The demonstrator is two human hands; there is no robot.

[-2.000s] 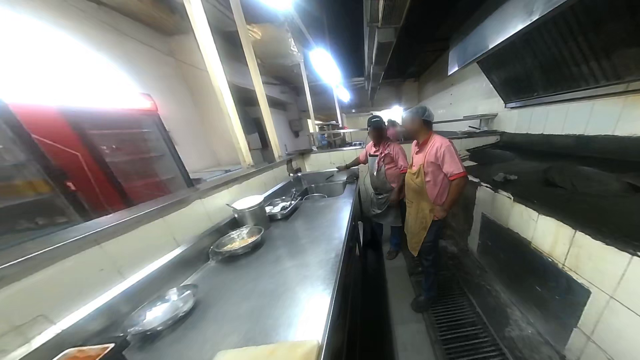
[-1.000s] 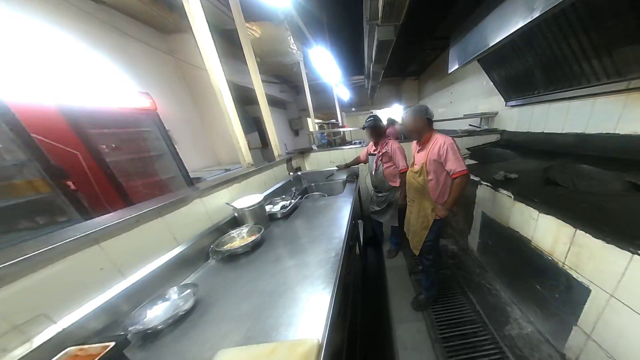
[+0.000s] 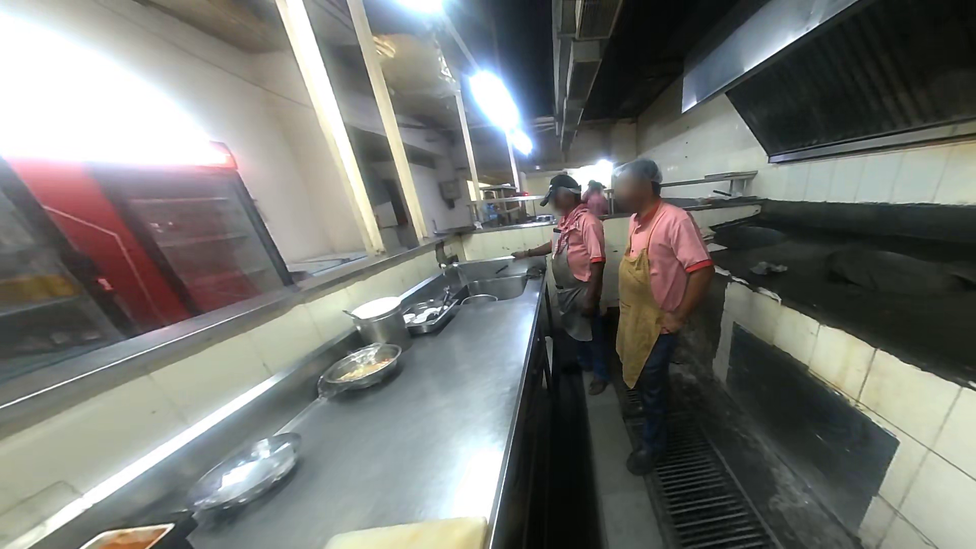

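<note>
Neither my left hand nor my right hand is in the head view. Before me runs a stainless steel counter (image 3: 427, 389). At its near edge lies a pale board (image 3: 412, 536), cut off by the frame. To the left are a container of reddish food (image 3: 130, 538) and a metal bowl (image 3: 245, 471). Farther along, another metal bowl (image 3: 374, 358) holds food. Behind it stand a metal pot (image 3: 383, 324) with white contents and a metal tray (image 3: 431, 315) with small items. A sink (image 3: 497, 287) is set into the far end.
Two people in pink shirts and aprons stand right of the counter, one in a tan apron (image 3: 639, 313), one in a grey apron (image 3: 570, 293). A floor grating (image 3: 701, 480) runs along the aisle. A dark cooking range (image 3: 862, 267) lines the right, and a red refrigerator (image 3: 114, 236) stands left.
</note>
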